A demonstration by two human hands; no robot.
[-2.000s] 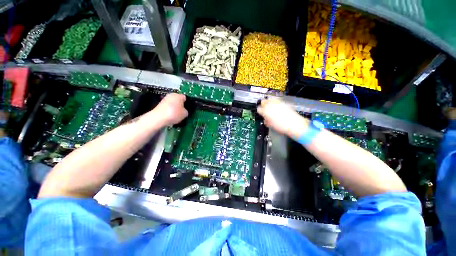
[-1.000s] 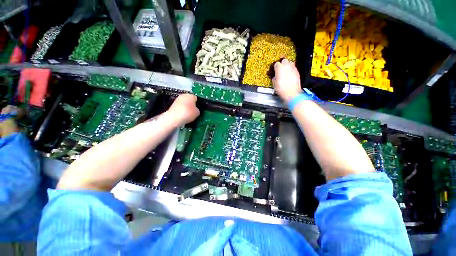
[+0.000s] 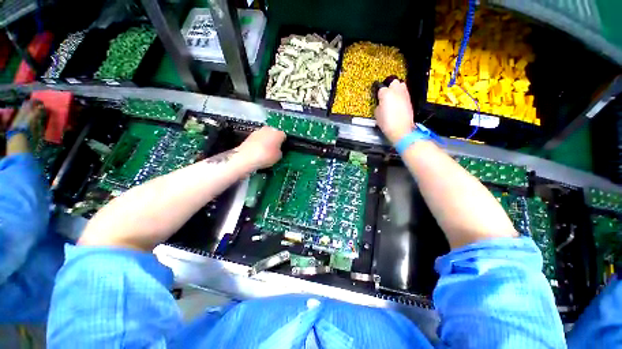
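Observation:
A green circuit board (image 3: 314, 201) lies in a black pallet (image 3: 273, 247) in front of me. A narrow green board (image 3: 303, 127) is at its far edge. My left hand (image 3: 264, 147) is at the near left end of the narrow board, fingers curled; whether it holds anything cannot be told. My right hand (image 3: 393, 102) is at the right side of the bin of small yellow components (image 3: 365, 71), with black coverings on its fingertips. I cannot see whether a piece is between its fingers. A light blue strap is on the right wrist.
Bins of pale components (image 3: 303, 68), large yellow components (image 3: 481, 68) and green components (image 3: 127, 53) stand behind the conveyor rail (image 3: 225, 109). More boards lie left (image 3: 146, 155) and right (image 3: 528, 211). A neighbour's hand is by a red piece (image 3: 53, 112) at far left. A coiled blue cord hangs over the large yellow bin.
My right hand has moved from the rail up to the small yellow components and stays there. My left hand has shifted slightly right. The neighbour's hand has moved up to the red piece.

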